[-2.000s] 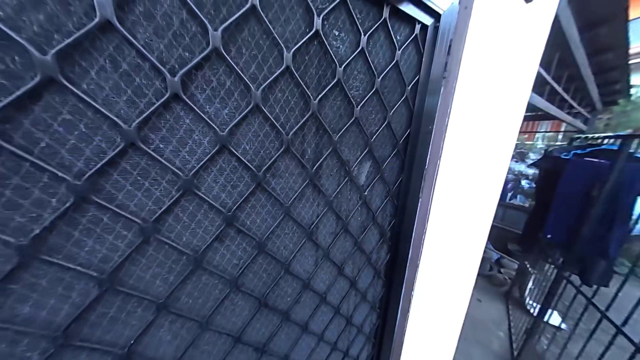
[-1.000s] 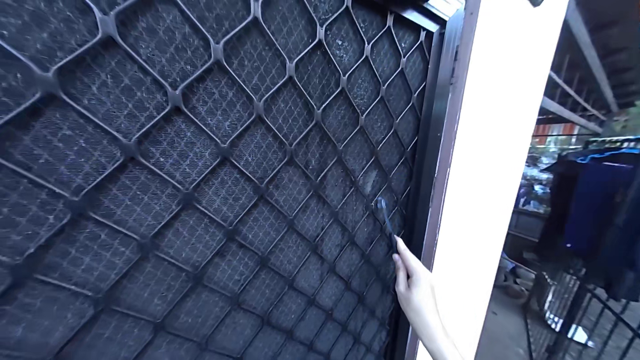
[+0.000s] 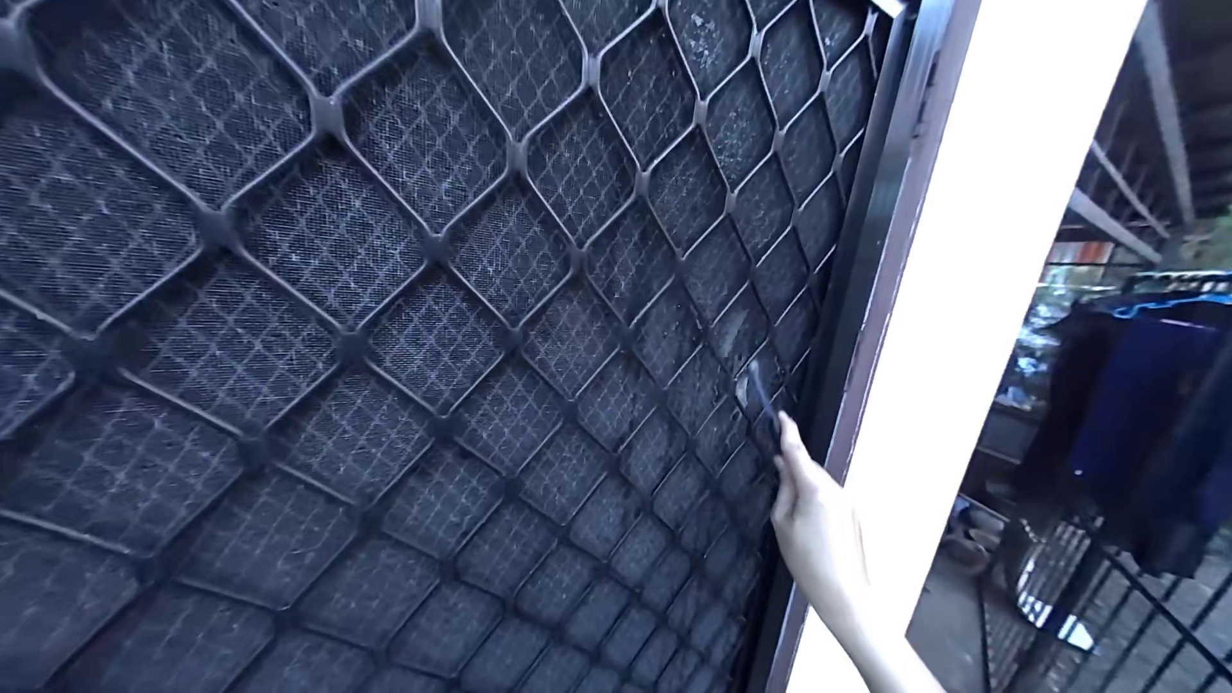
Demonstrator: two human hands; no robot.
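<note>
My right hand comes in from the lower right and holds the dark end of a slender tool. The tool's pale, blurred tip points up and left against the diamond-pattern metal grille of a dark screen door, close to its right edge. Just what tool it is cannot be told. Pale smudges show on the mesh behind the grille around the tip. My left hand is out of view.
The door's dark frame and a bright white post stand right of the grille. Beyond them are dark clothes on hangers and a black metal railing.
Two seconds ago no hand was in view. One second ago my right hand was at the grille's right side with the tool, much as now.
</note>
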